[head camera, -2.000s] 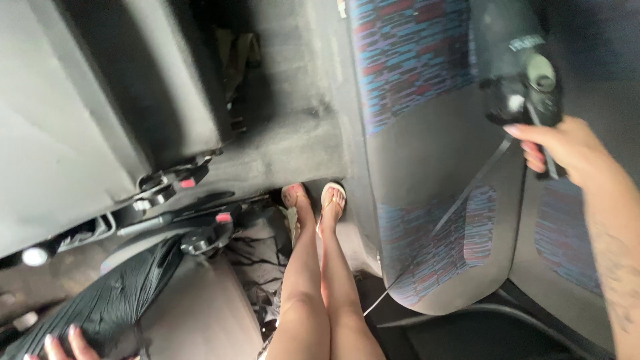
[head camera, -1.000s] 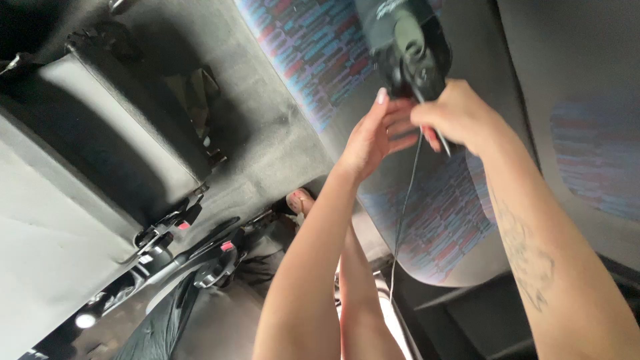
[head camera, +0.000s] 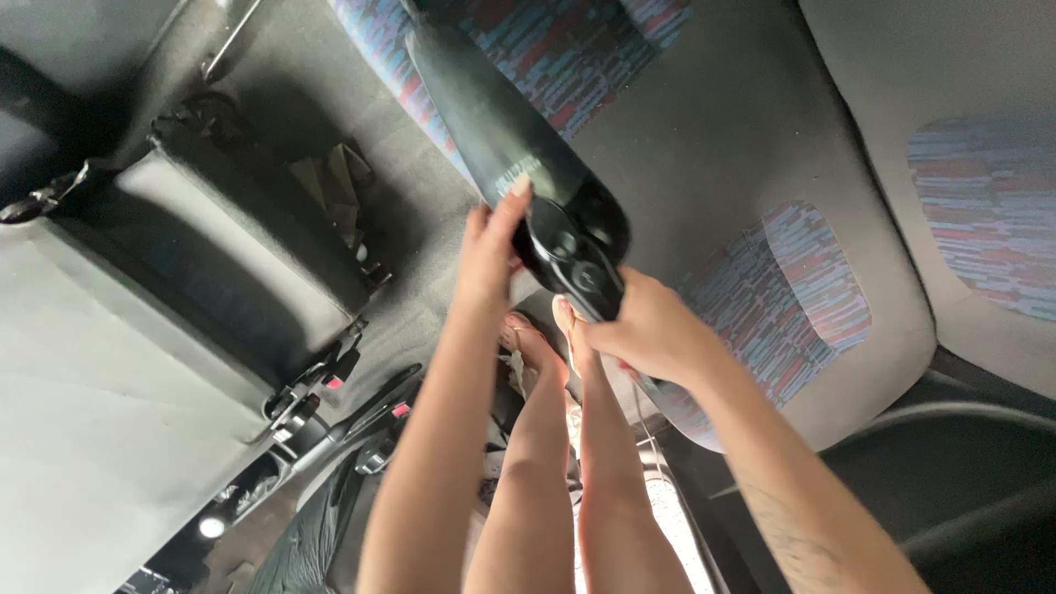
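Note:
A black handheld vacuum cleaner, with a smoky dust container, slants over the patterned fabric car seat, its front end toward the top of the view. My right hand is closed around its handle. My left hand grips the side of its body, with the thumb up by the container; the fingers beneath are partly hidden. A thin cord hangs below the handle. Whether the nozzle touches the seat cannot be told.
My feet in sandals stand on the grey carpeted floor. Folded grey seat parts and red-marked buckles lie at the left. A crumpled item is on the floor. A black door panel is at lower right.
Two seconds ago my right hand alone held the vacuum and my left hand was at lower left. My left hand has come over and taken hold of the vacuum's body. The view has shifted.

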